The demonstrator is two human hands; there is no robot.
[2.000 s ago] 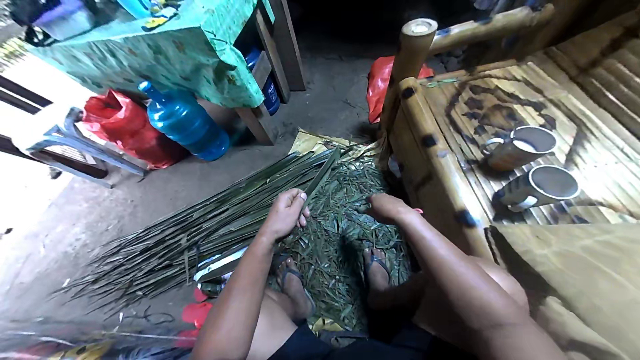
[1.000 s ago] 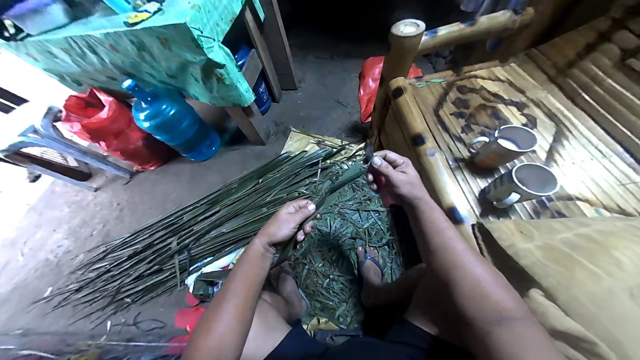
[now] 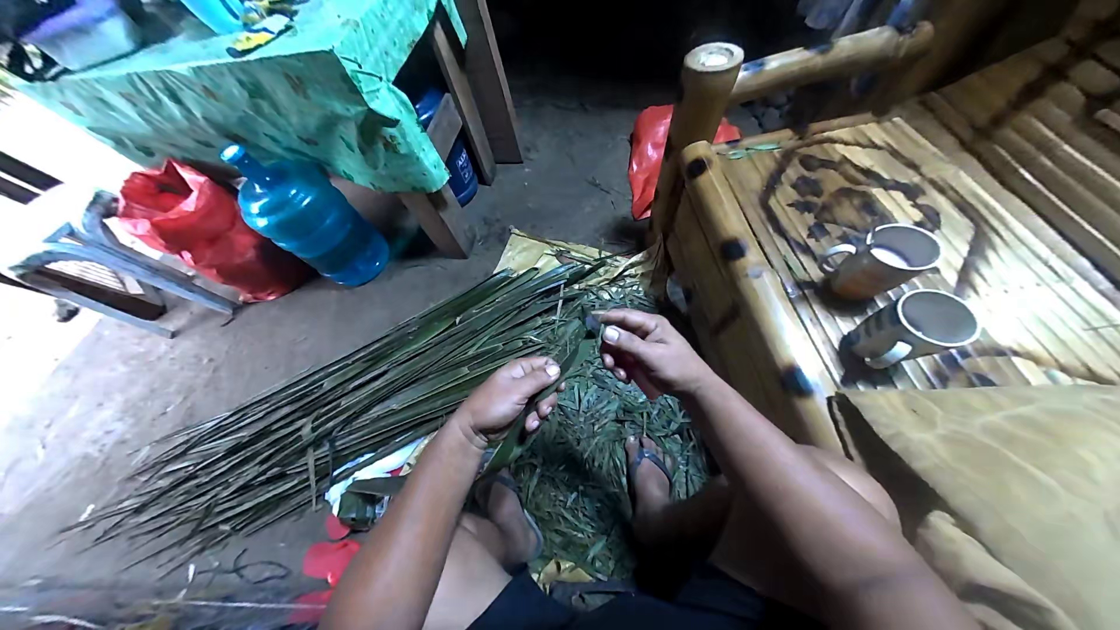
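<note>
A long green palm leaf strip (image 3: 514, 444) runs through my left hand (image 3: 516, 395), pinched between thumb and fingers, its tail hanging down by my forearm. My right hand (image 3: 646, 350) is closed near the strip's upper end, with something small and dark at the fingertips that I cannot make out. Below and left of my hands, a large pile of long palm leaf strips (image 3: 376, 394) lies on the ground. Short green leaf scraps (image 3: 586, 490) cover the ground around my sandalled feet.
At right stands a bamboo bench (image 3: 761, 306) bearing two mugs (image 3: 888, 261) and a tan cloth (image 3: 1006, 472). At upper left are a blue water bottle (image 3: 306, 219), a red plastic bag (image 3: 206, 232) and a table with a green cloth (image 3: 262, 114). Another red bag (image 3: 652, 157) lies behind the bench post.
Two seconds ago my hands were farther apart. One second ago a leaf strip stretched between them; now my right hand is lower and nearer my left.
</note>
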